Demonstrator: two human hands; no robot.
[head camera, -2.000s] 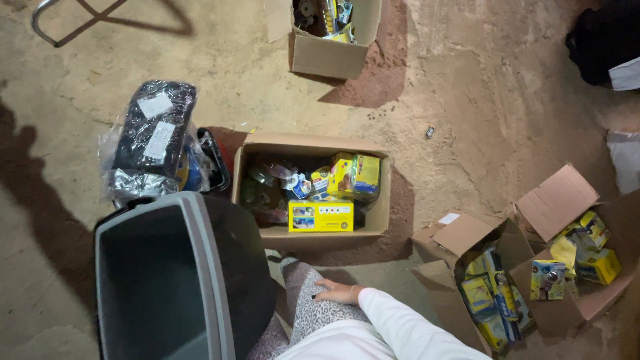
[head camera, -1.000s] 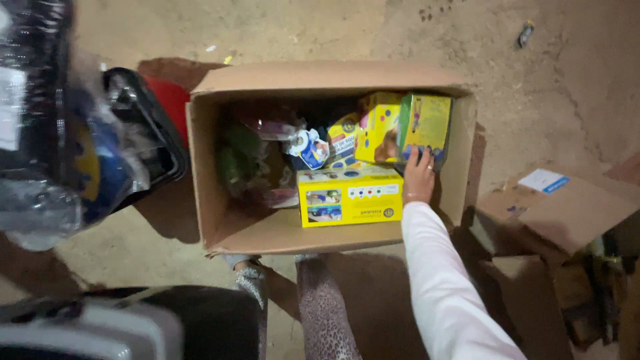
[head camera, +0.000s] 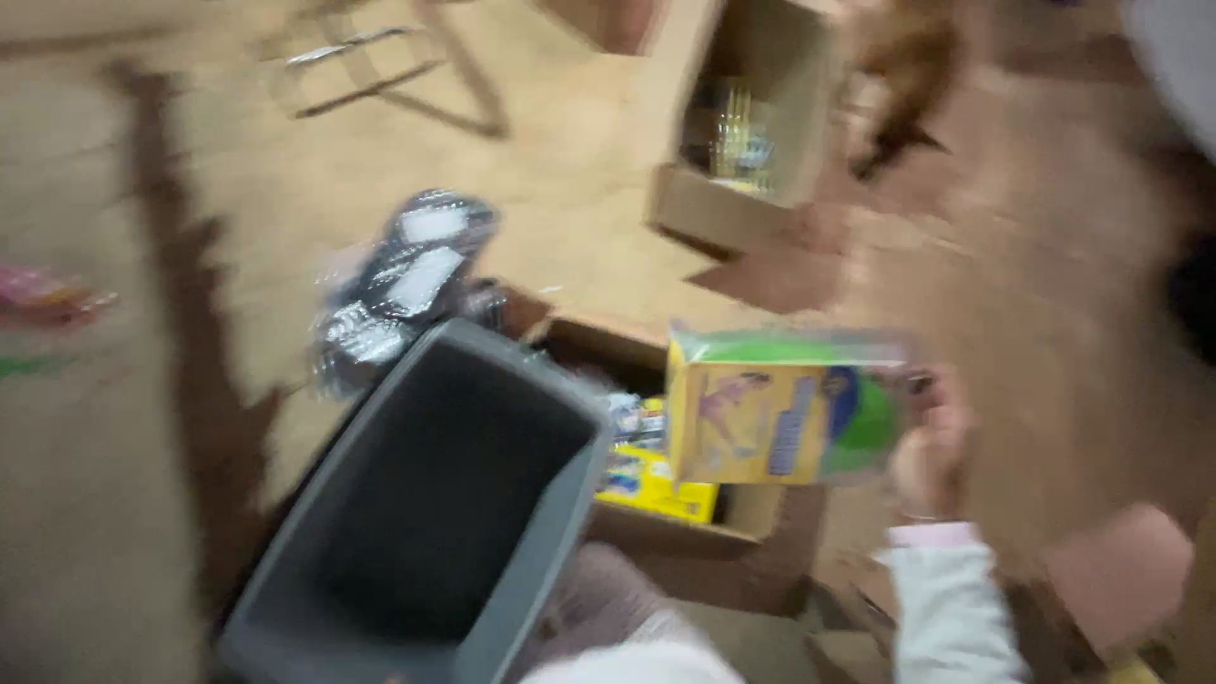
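My right hand (head camera: 931, 442) grips the right end of a yellow and green package (head camera: 779, 408) in clear plastic, held up above an open cardboard box (head camera: 655, 537). Inside that box lie a yellow box (head camera: 655, 484) and small blue and white items, partly hidden by the package. Left of it, a gray plastic bin (head camera: 579, 532) stands tilted in view, its dark inside showing nothing that I can make out. My left hand cannot be made out; only a blurred trace of skin shows at the bin's bottom edge.
Beyond the bin lie black plastic-wrapped items (head camera: 418, 275) with white labels. Another cardboard box (head camera: 712, 209) with yellow packages stands farther off, near a metal frame (head camera: 380, 85). More cardboard (head camera: 845, 655) is at the lower right. The view is blurred.
My right hand, a second ago on the green and yellow package inside the box, has lifted it out. The view has swung and drawn back, showing the gray bin more fully.
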